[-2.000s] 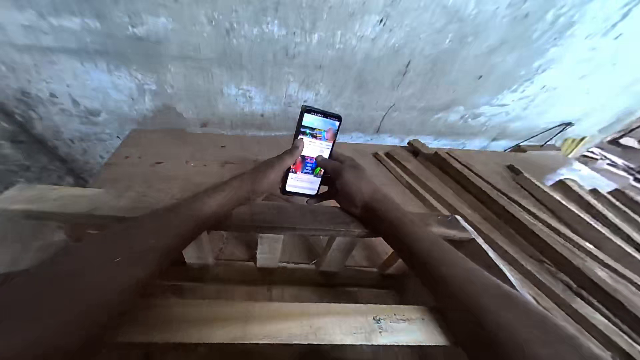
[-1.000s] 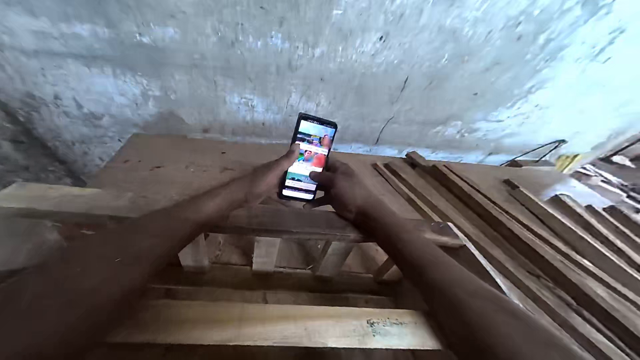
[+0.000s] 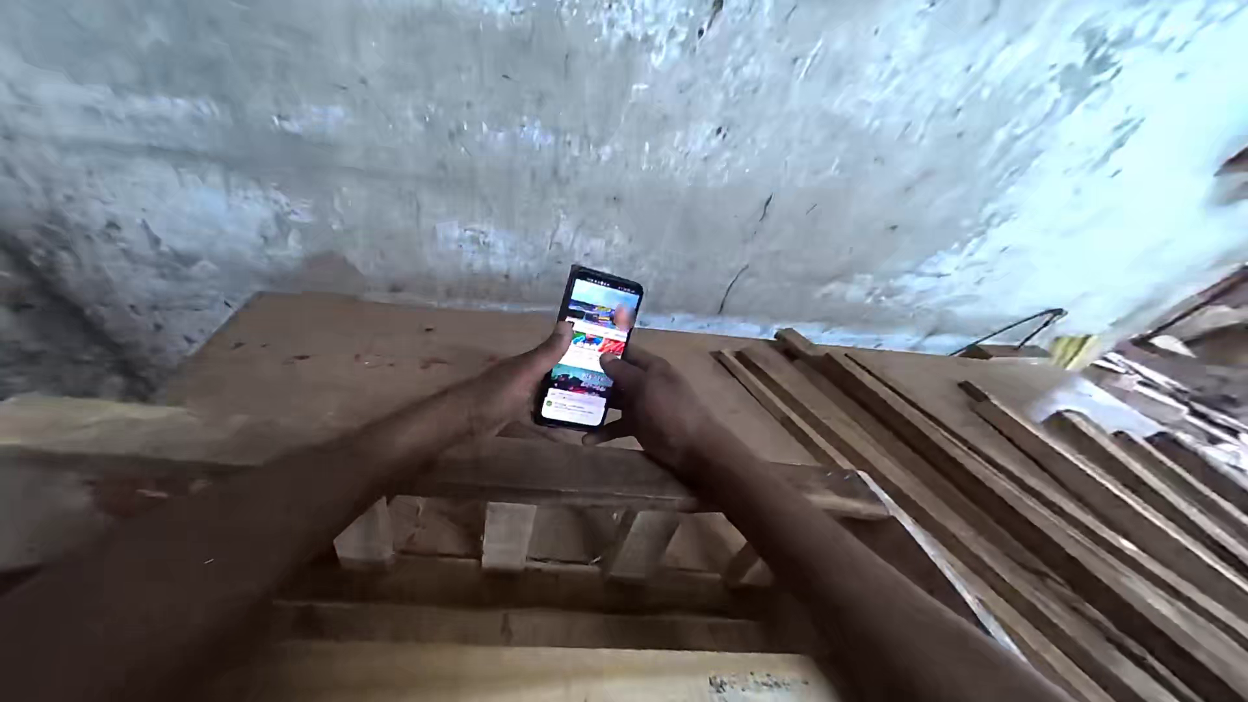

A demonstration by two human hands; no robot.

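A smartphone (image 3: 588, 351) in a dark case is held upright and slightly tilted, its lit screen showing colourful pictures. My left hand (image 3: 522, 383) grips its left edge, the thumb along the side. My right hand (image 3: 658, 395) is at the lower right edge, with the thumb over the screen; its lower fingers are partly behind the phone. Below both hands runs a dark wooden rail (image 3: 556, 475) with short wooden blocks (image 3: 507, 536) under it.
Long wooden strips (image 3: 907, 458) lie side by side on the brown board (image 3: 331, 341) at right. Behind stands a rough plastered wall (image 3: 487, 156). A pale plank (image 3: 546, 673) crosses the bottom. A bent dark wire (image 3: 1014, 330) lies near the wall at right.
The pictures on the phone's screen have changed. Both hands still hold the phone in about the same place.
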